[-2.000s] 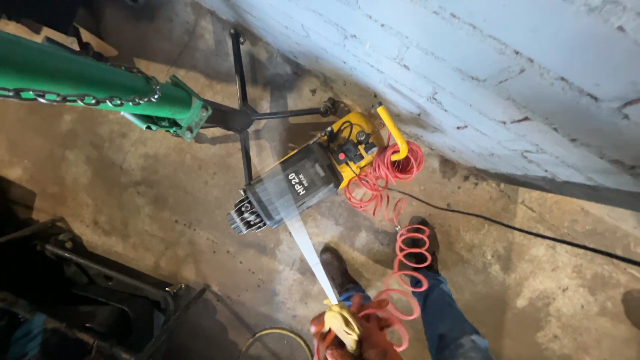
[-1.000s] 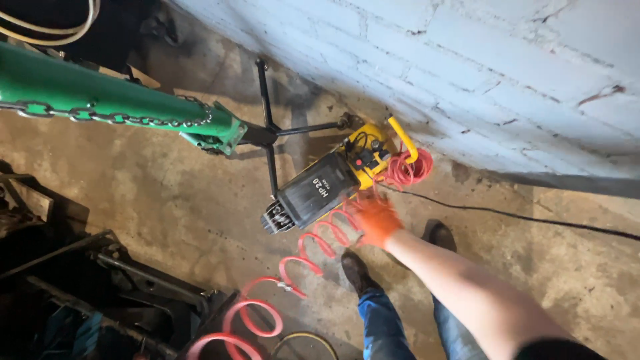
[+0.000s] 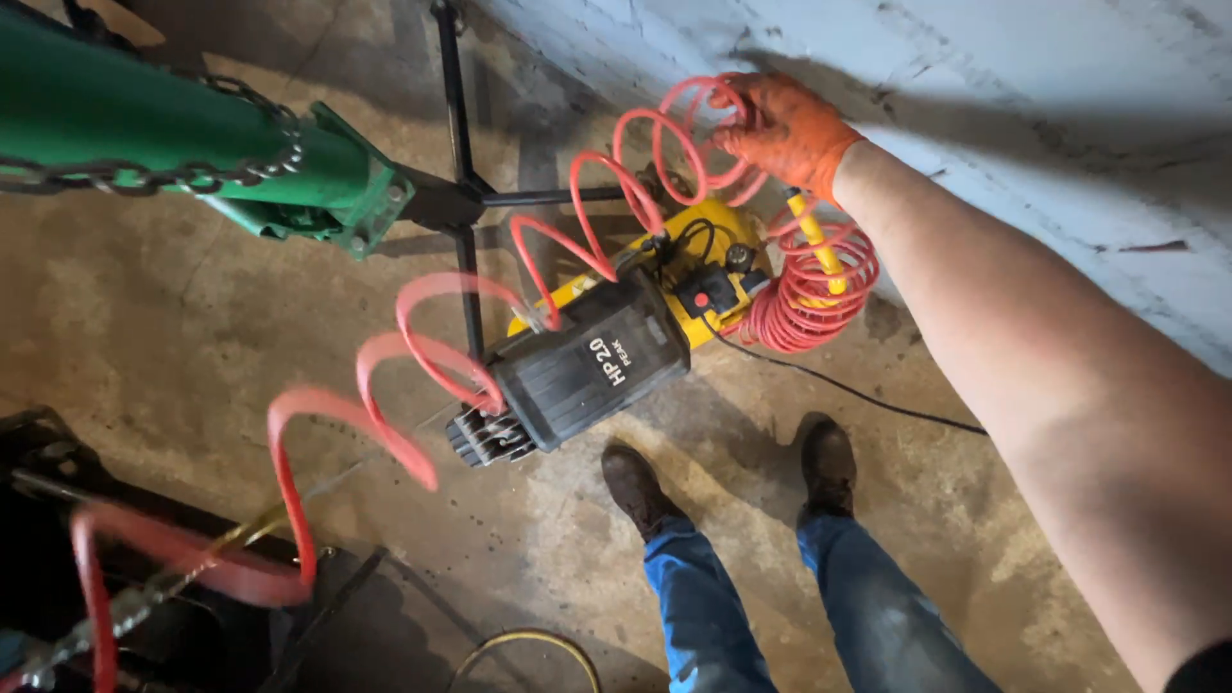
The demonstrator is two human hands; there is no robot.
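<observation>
My right hand (image 3: 784, 130), in an orange glove, grips loops of a red coiled air hose (image 3: 590, 255) near the wall. From there the stretched coils run over the air compressor to the lower left, where they blur. My left hand is not in view. Below my right hand stands the compressor, with a black ribbed cover (image 3: 592, 361), a yellow tank (image 3: 717, 221) and a red button on a black switch box (image 3: 707, 292). More red hose (image 3: 818, 298) hangs bundled around its yellow handle (image 3: 816, 231).
A green post (image 3: 318, 173) with a chain (image 3: 144, 178) lies across the upper left, beside black metal legs (image 3: 467, 250). A pale brick wall (image 3: 1059, 115) borders the right. A black cord (image 3: 866, 399) crosses the floor near my boots (image 3: 828, 467). Dark metal frames (image 3: 58, 462) fill the lower left.
My right hand has moved from beside the compressor's cover up to the wall side. The red hose, earlier at the compressor's lower side, now stretches over it.
</observation>
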